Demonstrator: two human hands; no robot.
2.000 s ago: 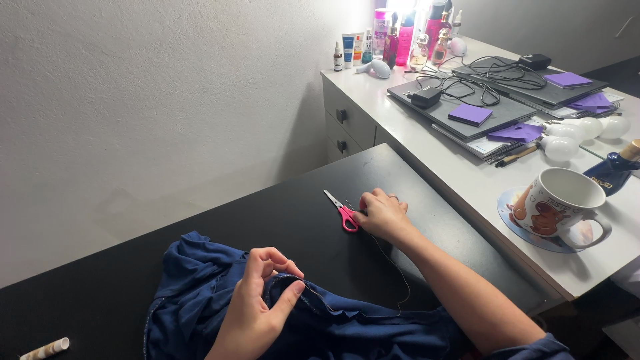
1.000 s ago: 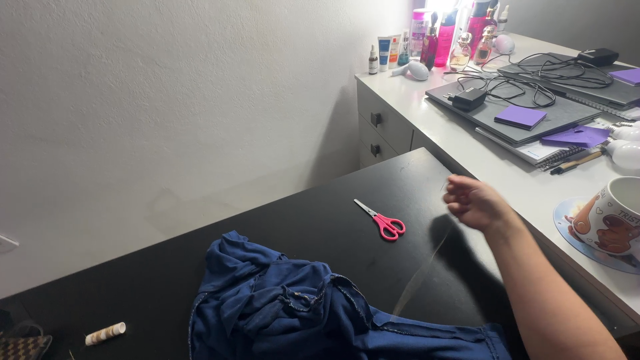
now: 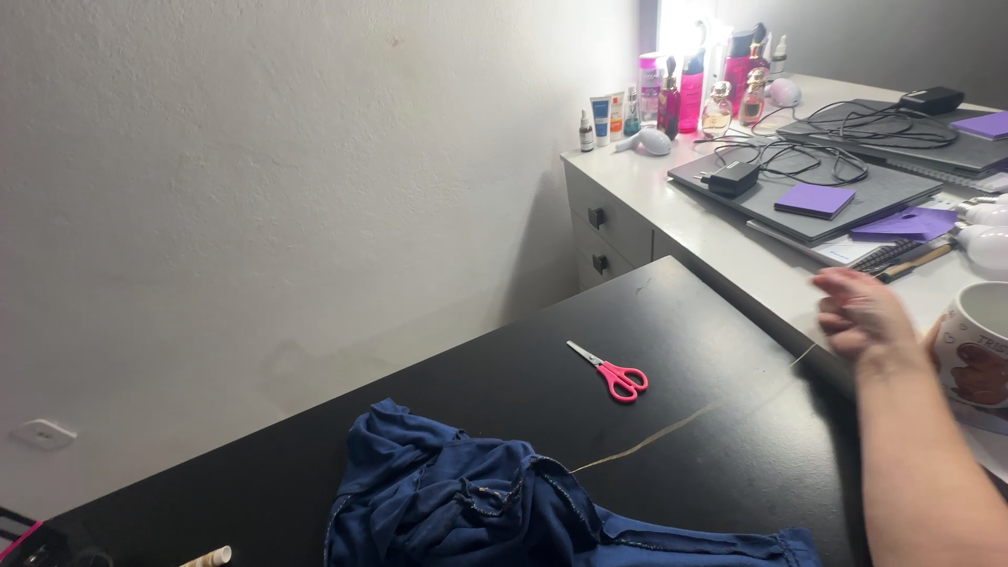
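My right hand (image 3: 858, 319) is raised at the right, beside the mug, its fingers curled together and blurred by motion. A pale thread (image 3: 657, 433) runs from near that hand down to the seam of a dark blue garment (image 3: 465, 496), which lies bunched on the black table. Whether a needle is in the fingers cannot be made out. Scissors with pink handles (image 3: 620, 382) lie on the table between the garment and the white desk, their blades pointing up and left. My left hand is out of view. A spool (image 3: 211, 557) is partly visible at the bottom left edge.
On the white desk (image 3: 622, 177) stand bottles and tubes. Laptops (image 3: 874, 201) there carry black cables, chargers and purple note pads. A printed mug (image 3: 976, 346) and light bulbs (image 3: 988, 246) are at the right. The wall (image 3: 315, 197) borders the table's far side.
My left hand was on the garment and has left the view. My right hand has moved from beside the scissors out to the right, and the thread is drawn out. The view has shifted left.
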